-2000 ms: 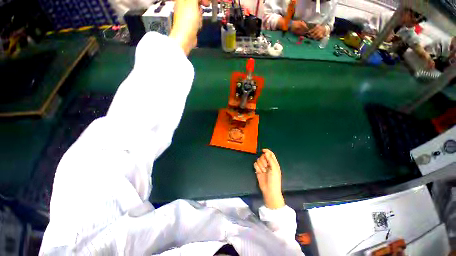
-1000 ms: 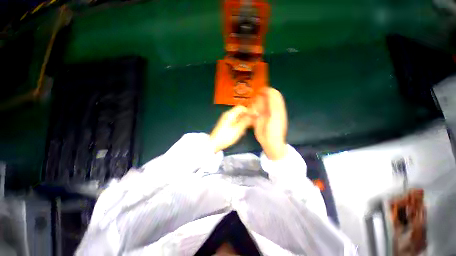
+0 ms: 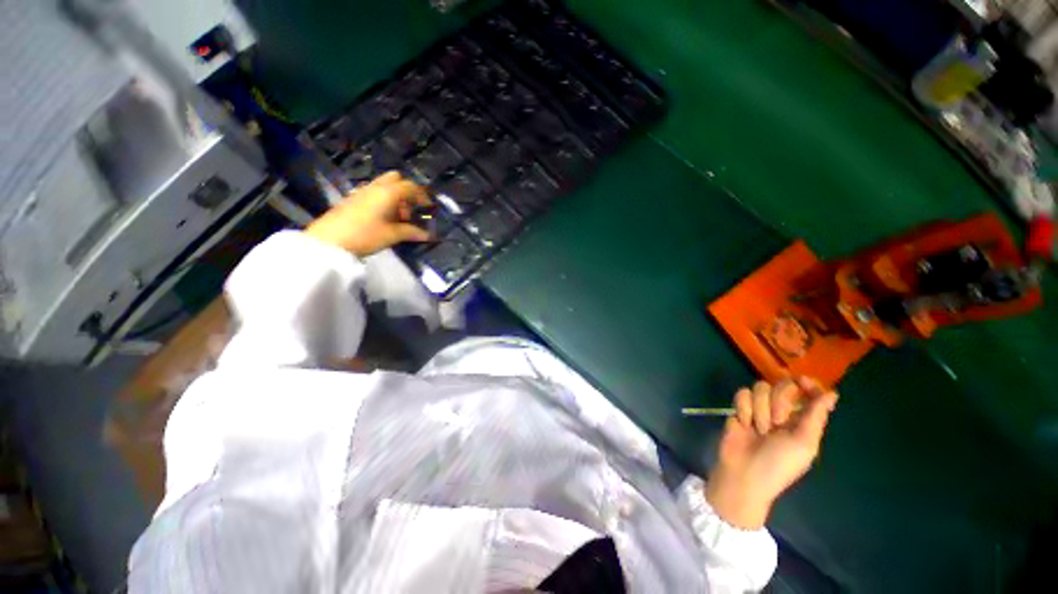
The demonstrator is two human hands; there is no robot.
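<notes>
My left hand (image 3: 379,216) is over the near left corner of the black blister tray (image 3: 511,128), fingers bent; a small thing may be at its fingertips, but I cannot tell. My right hand (image 3: 772,441) is closed around a slim pale stick (image 3: 708,412), which points left out of the fist. The orange toggle-clamp fixture stands just beyond my right hand. Its flat base (image 3: 760,304) has a round nest (image 3: 788,337). Its upright plate and dark linkage (image 3: 951,273) lead to the red handle (image 3: 1040,238) at the right.
A grey-white machine (image 3: 151,221) stands left of the tray, with cables beside it. A bottle with a yellow label (image 3: 956,77) and small items stand at the far right edge. The green mat (image 3: 615,273) lies between tray and fixture. A brown box (image 3: 174,395) is below the machine.
The view has turned left. My hands, together near the fixture a second ago, are now apart: left at the tray, right by the fixture. The pale stick now shows in my right hand.
</notes>
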